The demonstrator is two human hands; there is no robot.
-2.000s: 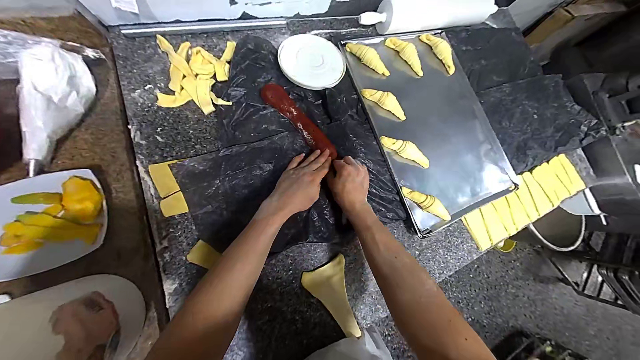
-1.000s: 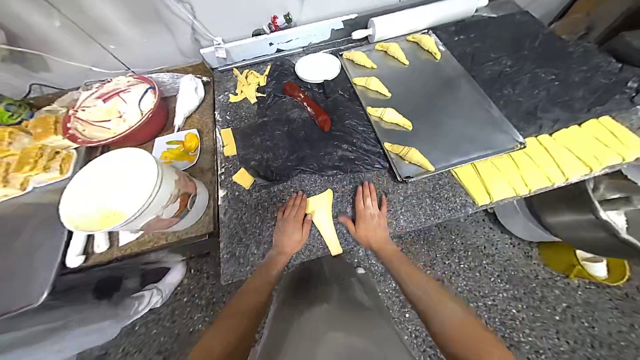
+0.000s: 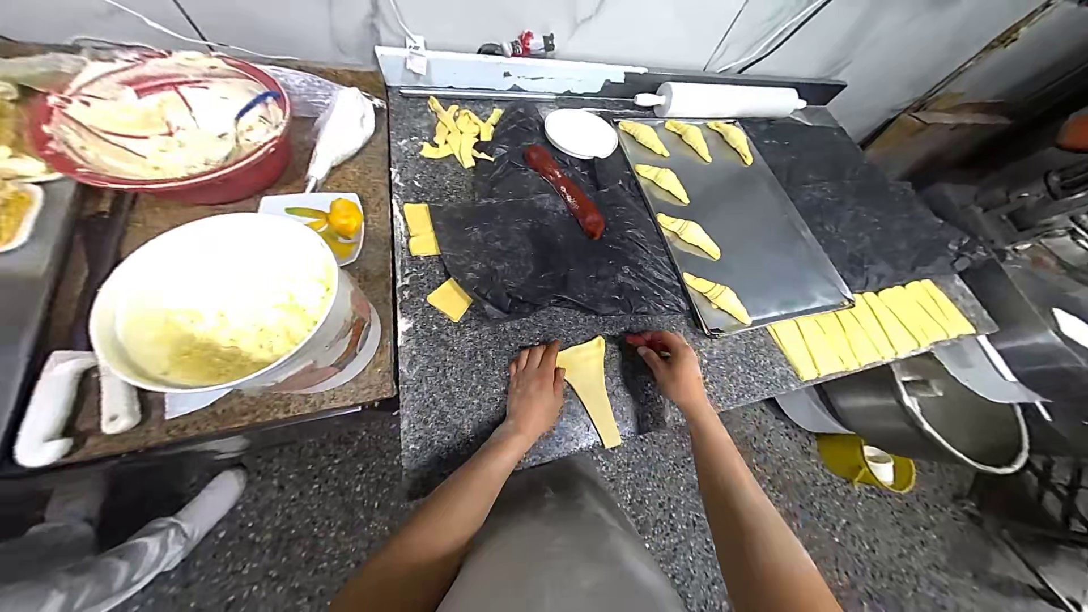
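Observation:
A long tapering piece of yellow dough (image 3: pixel 592 387) lies on the speckled counter near its front edge, wide end away from me. My left hand (image 3: pixel 535 387) rests flat at its upper left edge, holding nothing. To the right of the dough, my right hand (image 3: pixel 667 365) has a small dark red piece (image 3: pixel 636 340) between its fingertips. Beyond my hands, a long red sausage-like roll (image 3: pixel 565 191) lies on black plastic sheeting (image 3: pixel 552 263). Several shaped dough rolls (image 3: pixel 688 235) sit on a metal baking tray (image 3: pixel 769 246). Dough strips (image 3: pixel 871 327) lie side by side at the right.
Dough scraps (image 3: pixel 461 132), square dough pieces (image 3: pixel 449 299), a white round lid (image 3: pixel 581 133) and a rolling pin (image 3: pixel 729 100) are on the counter. At left stand a white bucket (image 3: pixel 361 340), a red basin (image 3: pixel 229 183), a piping bag (image 3: pixel 342 132) and a white dish (image 3: pixel 280 202).
Both hands have moved from the red roll on the plastic to the dough near the front edge. My right hand, bare a second ago, now pinches a small red piece. The view has shifted.

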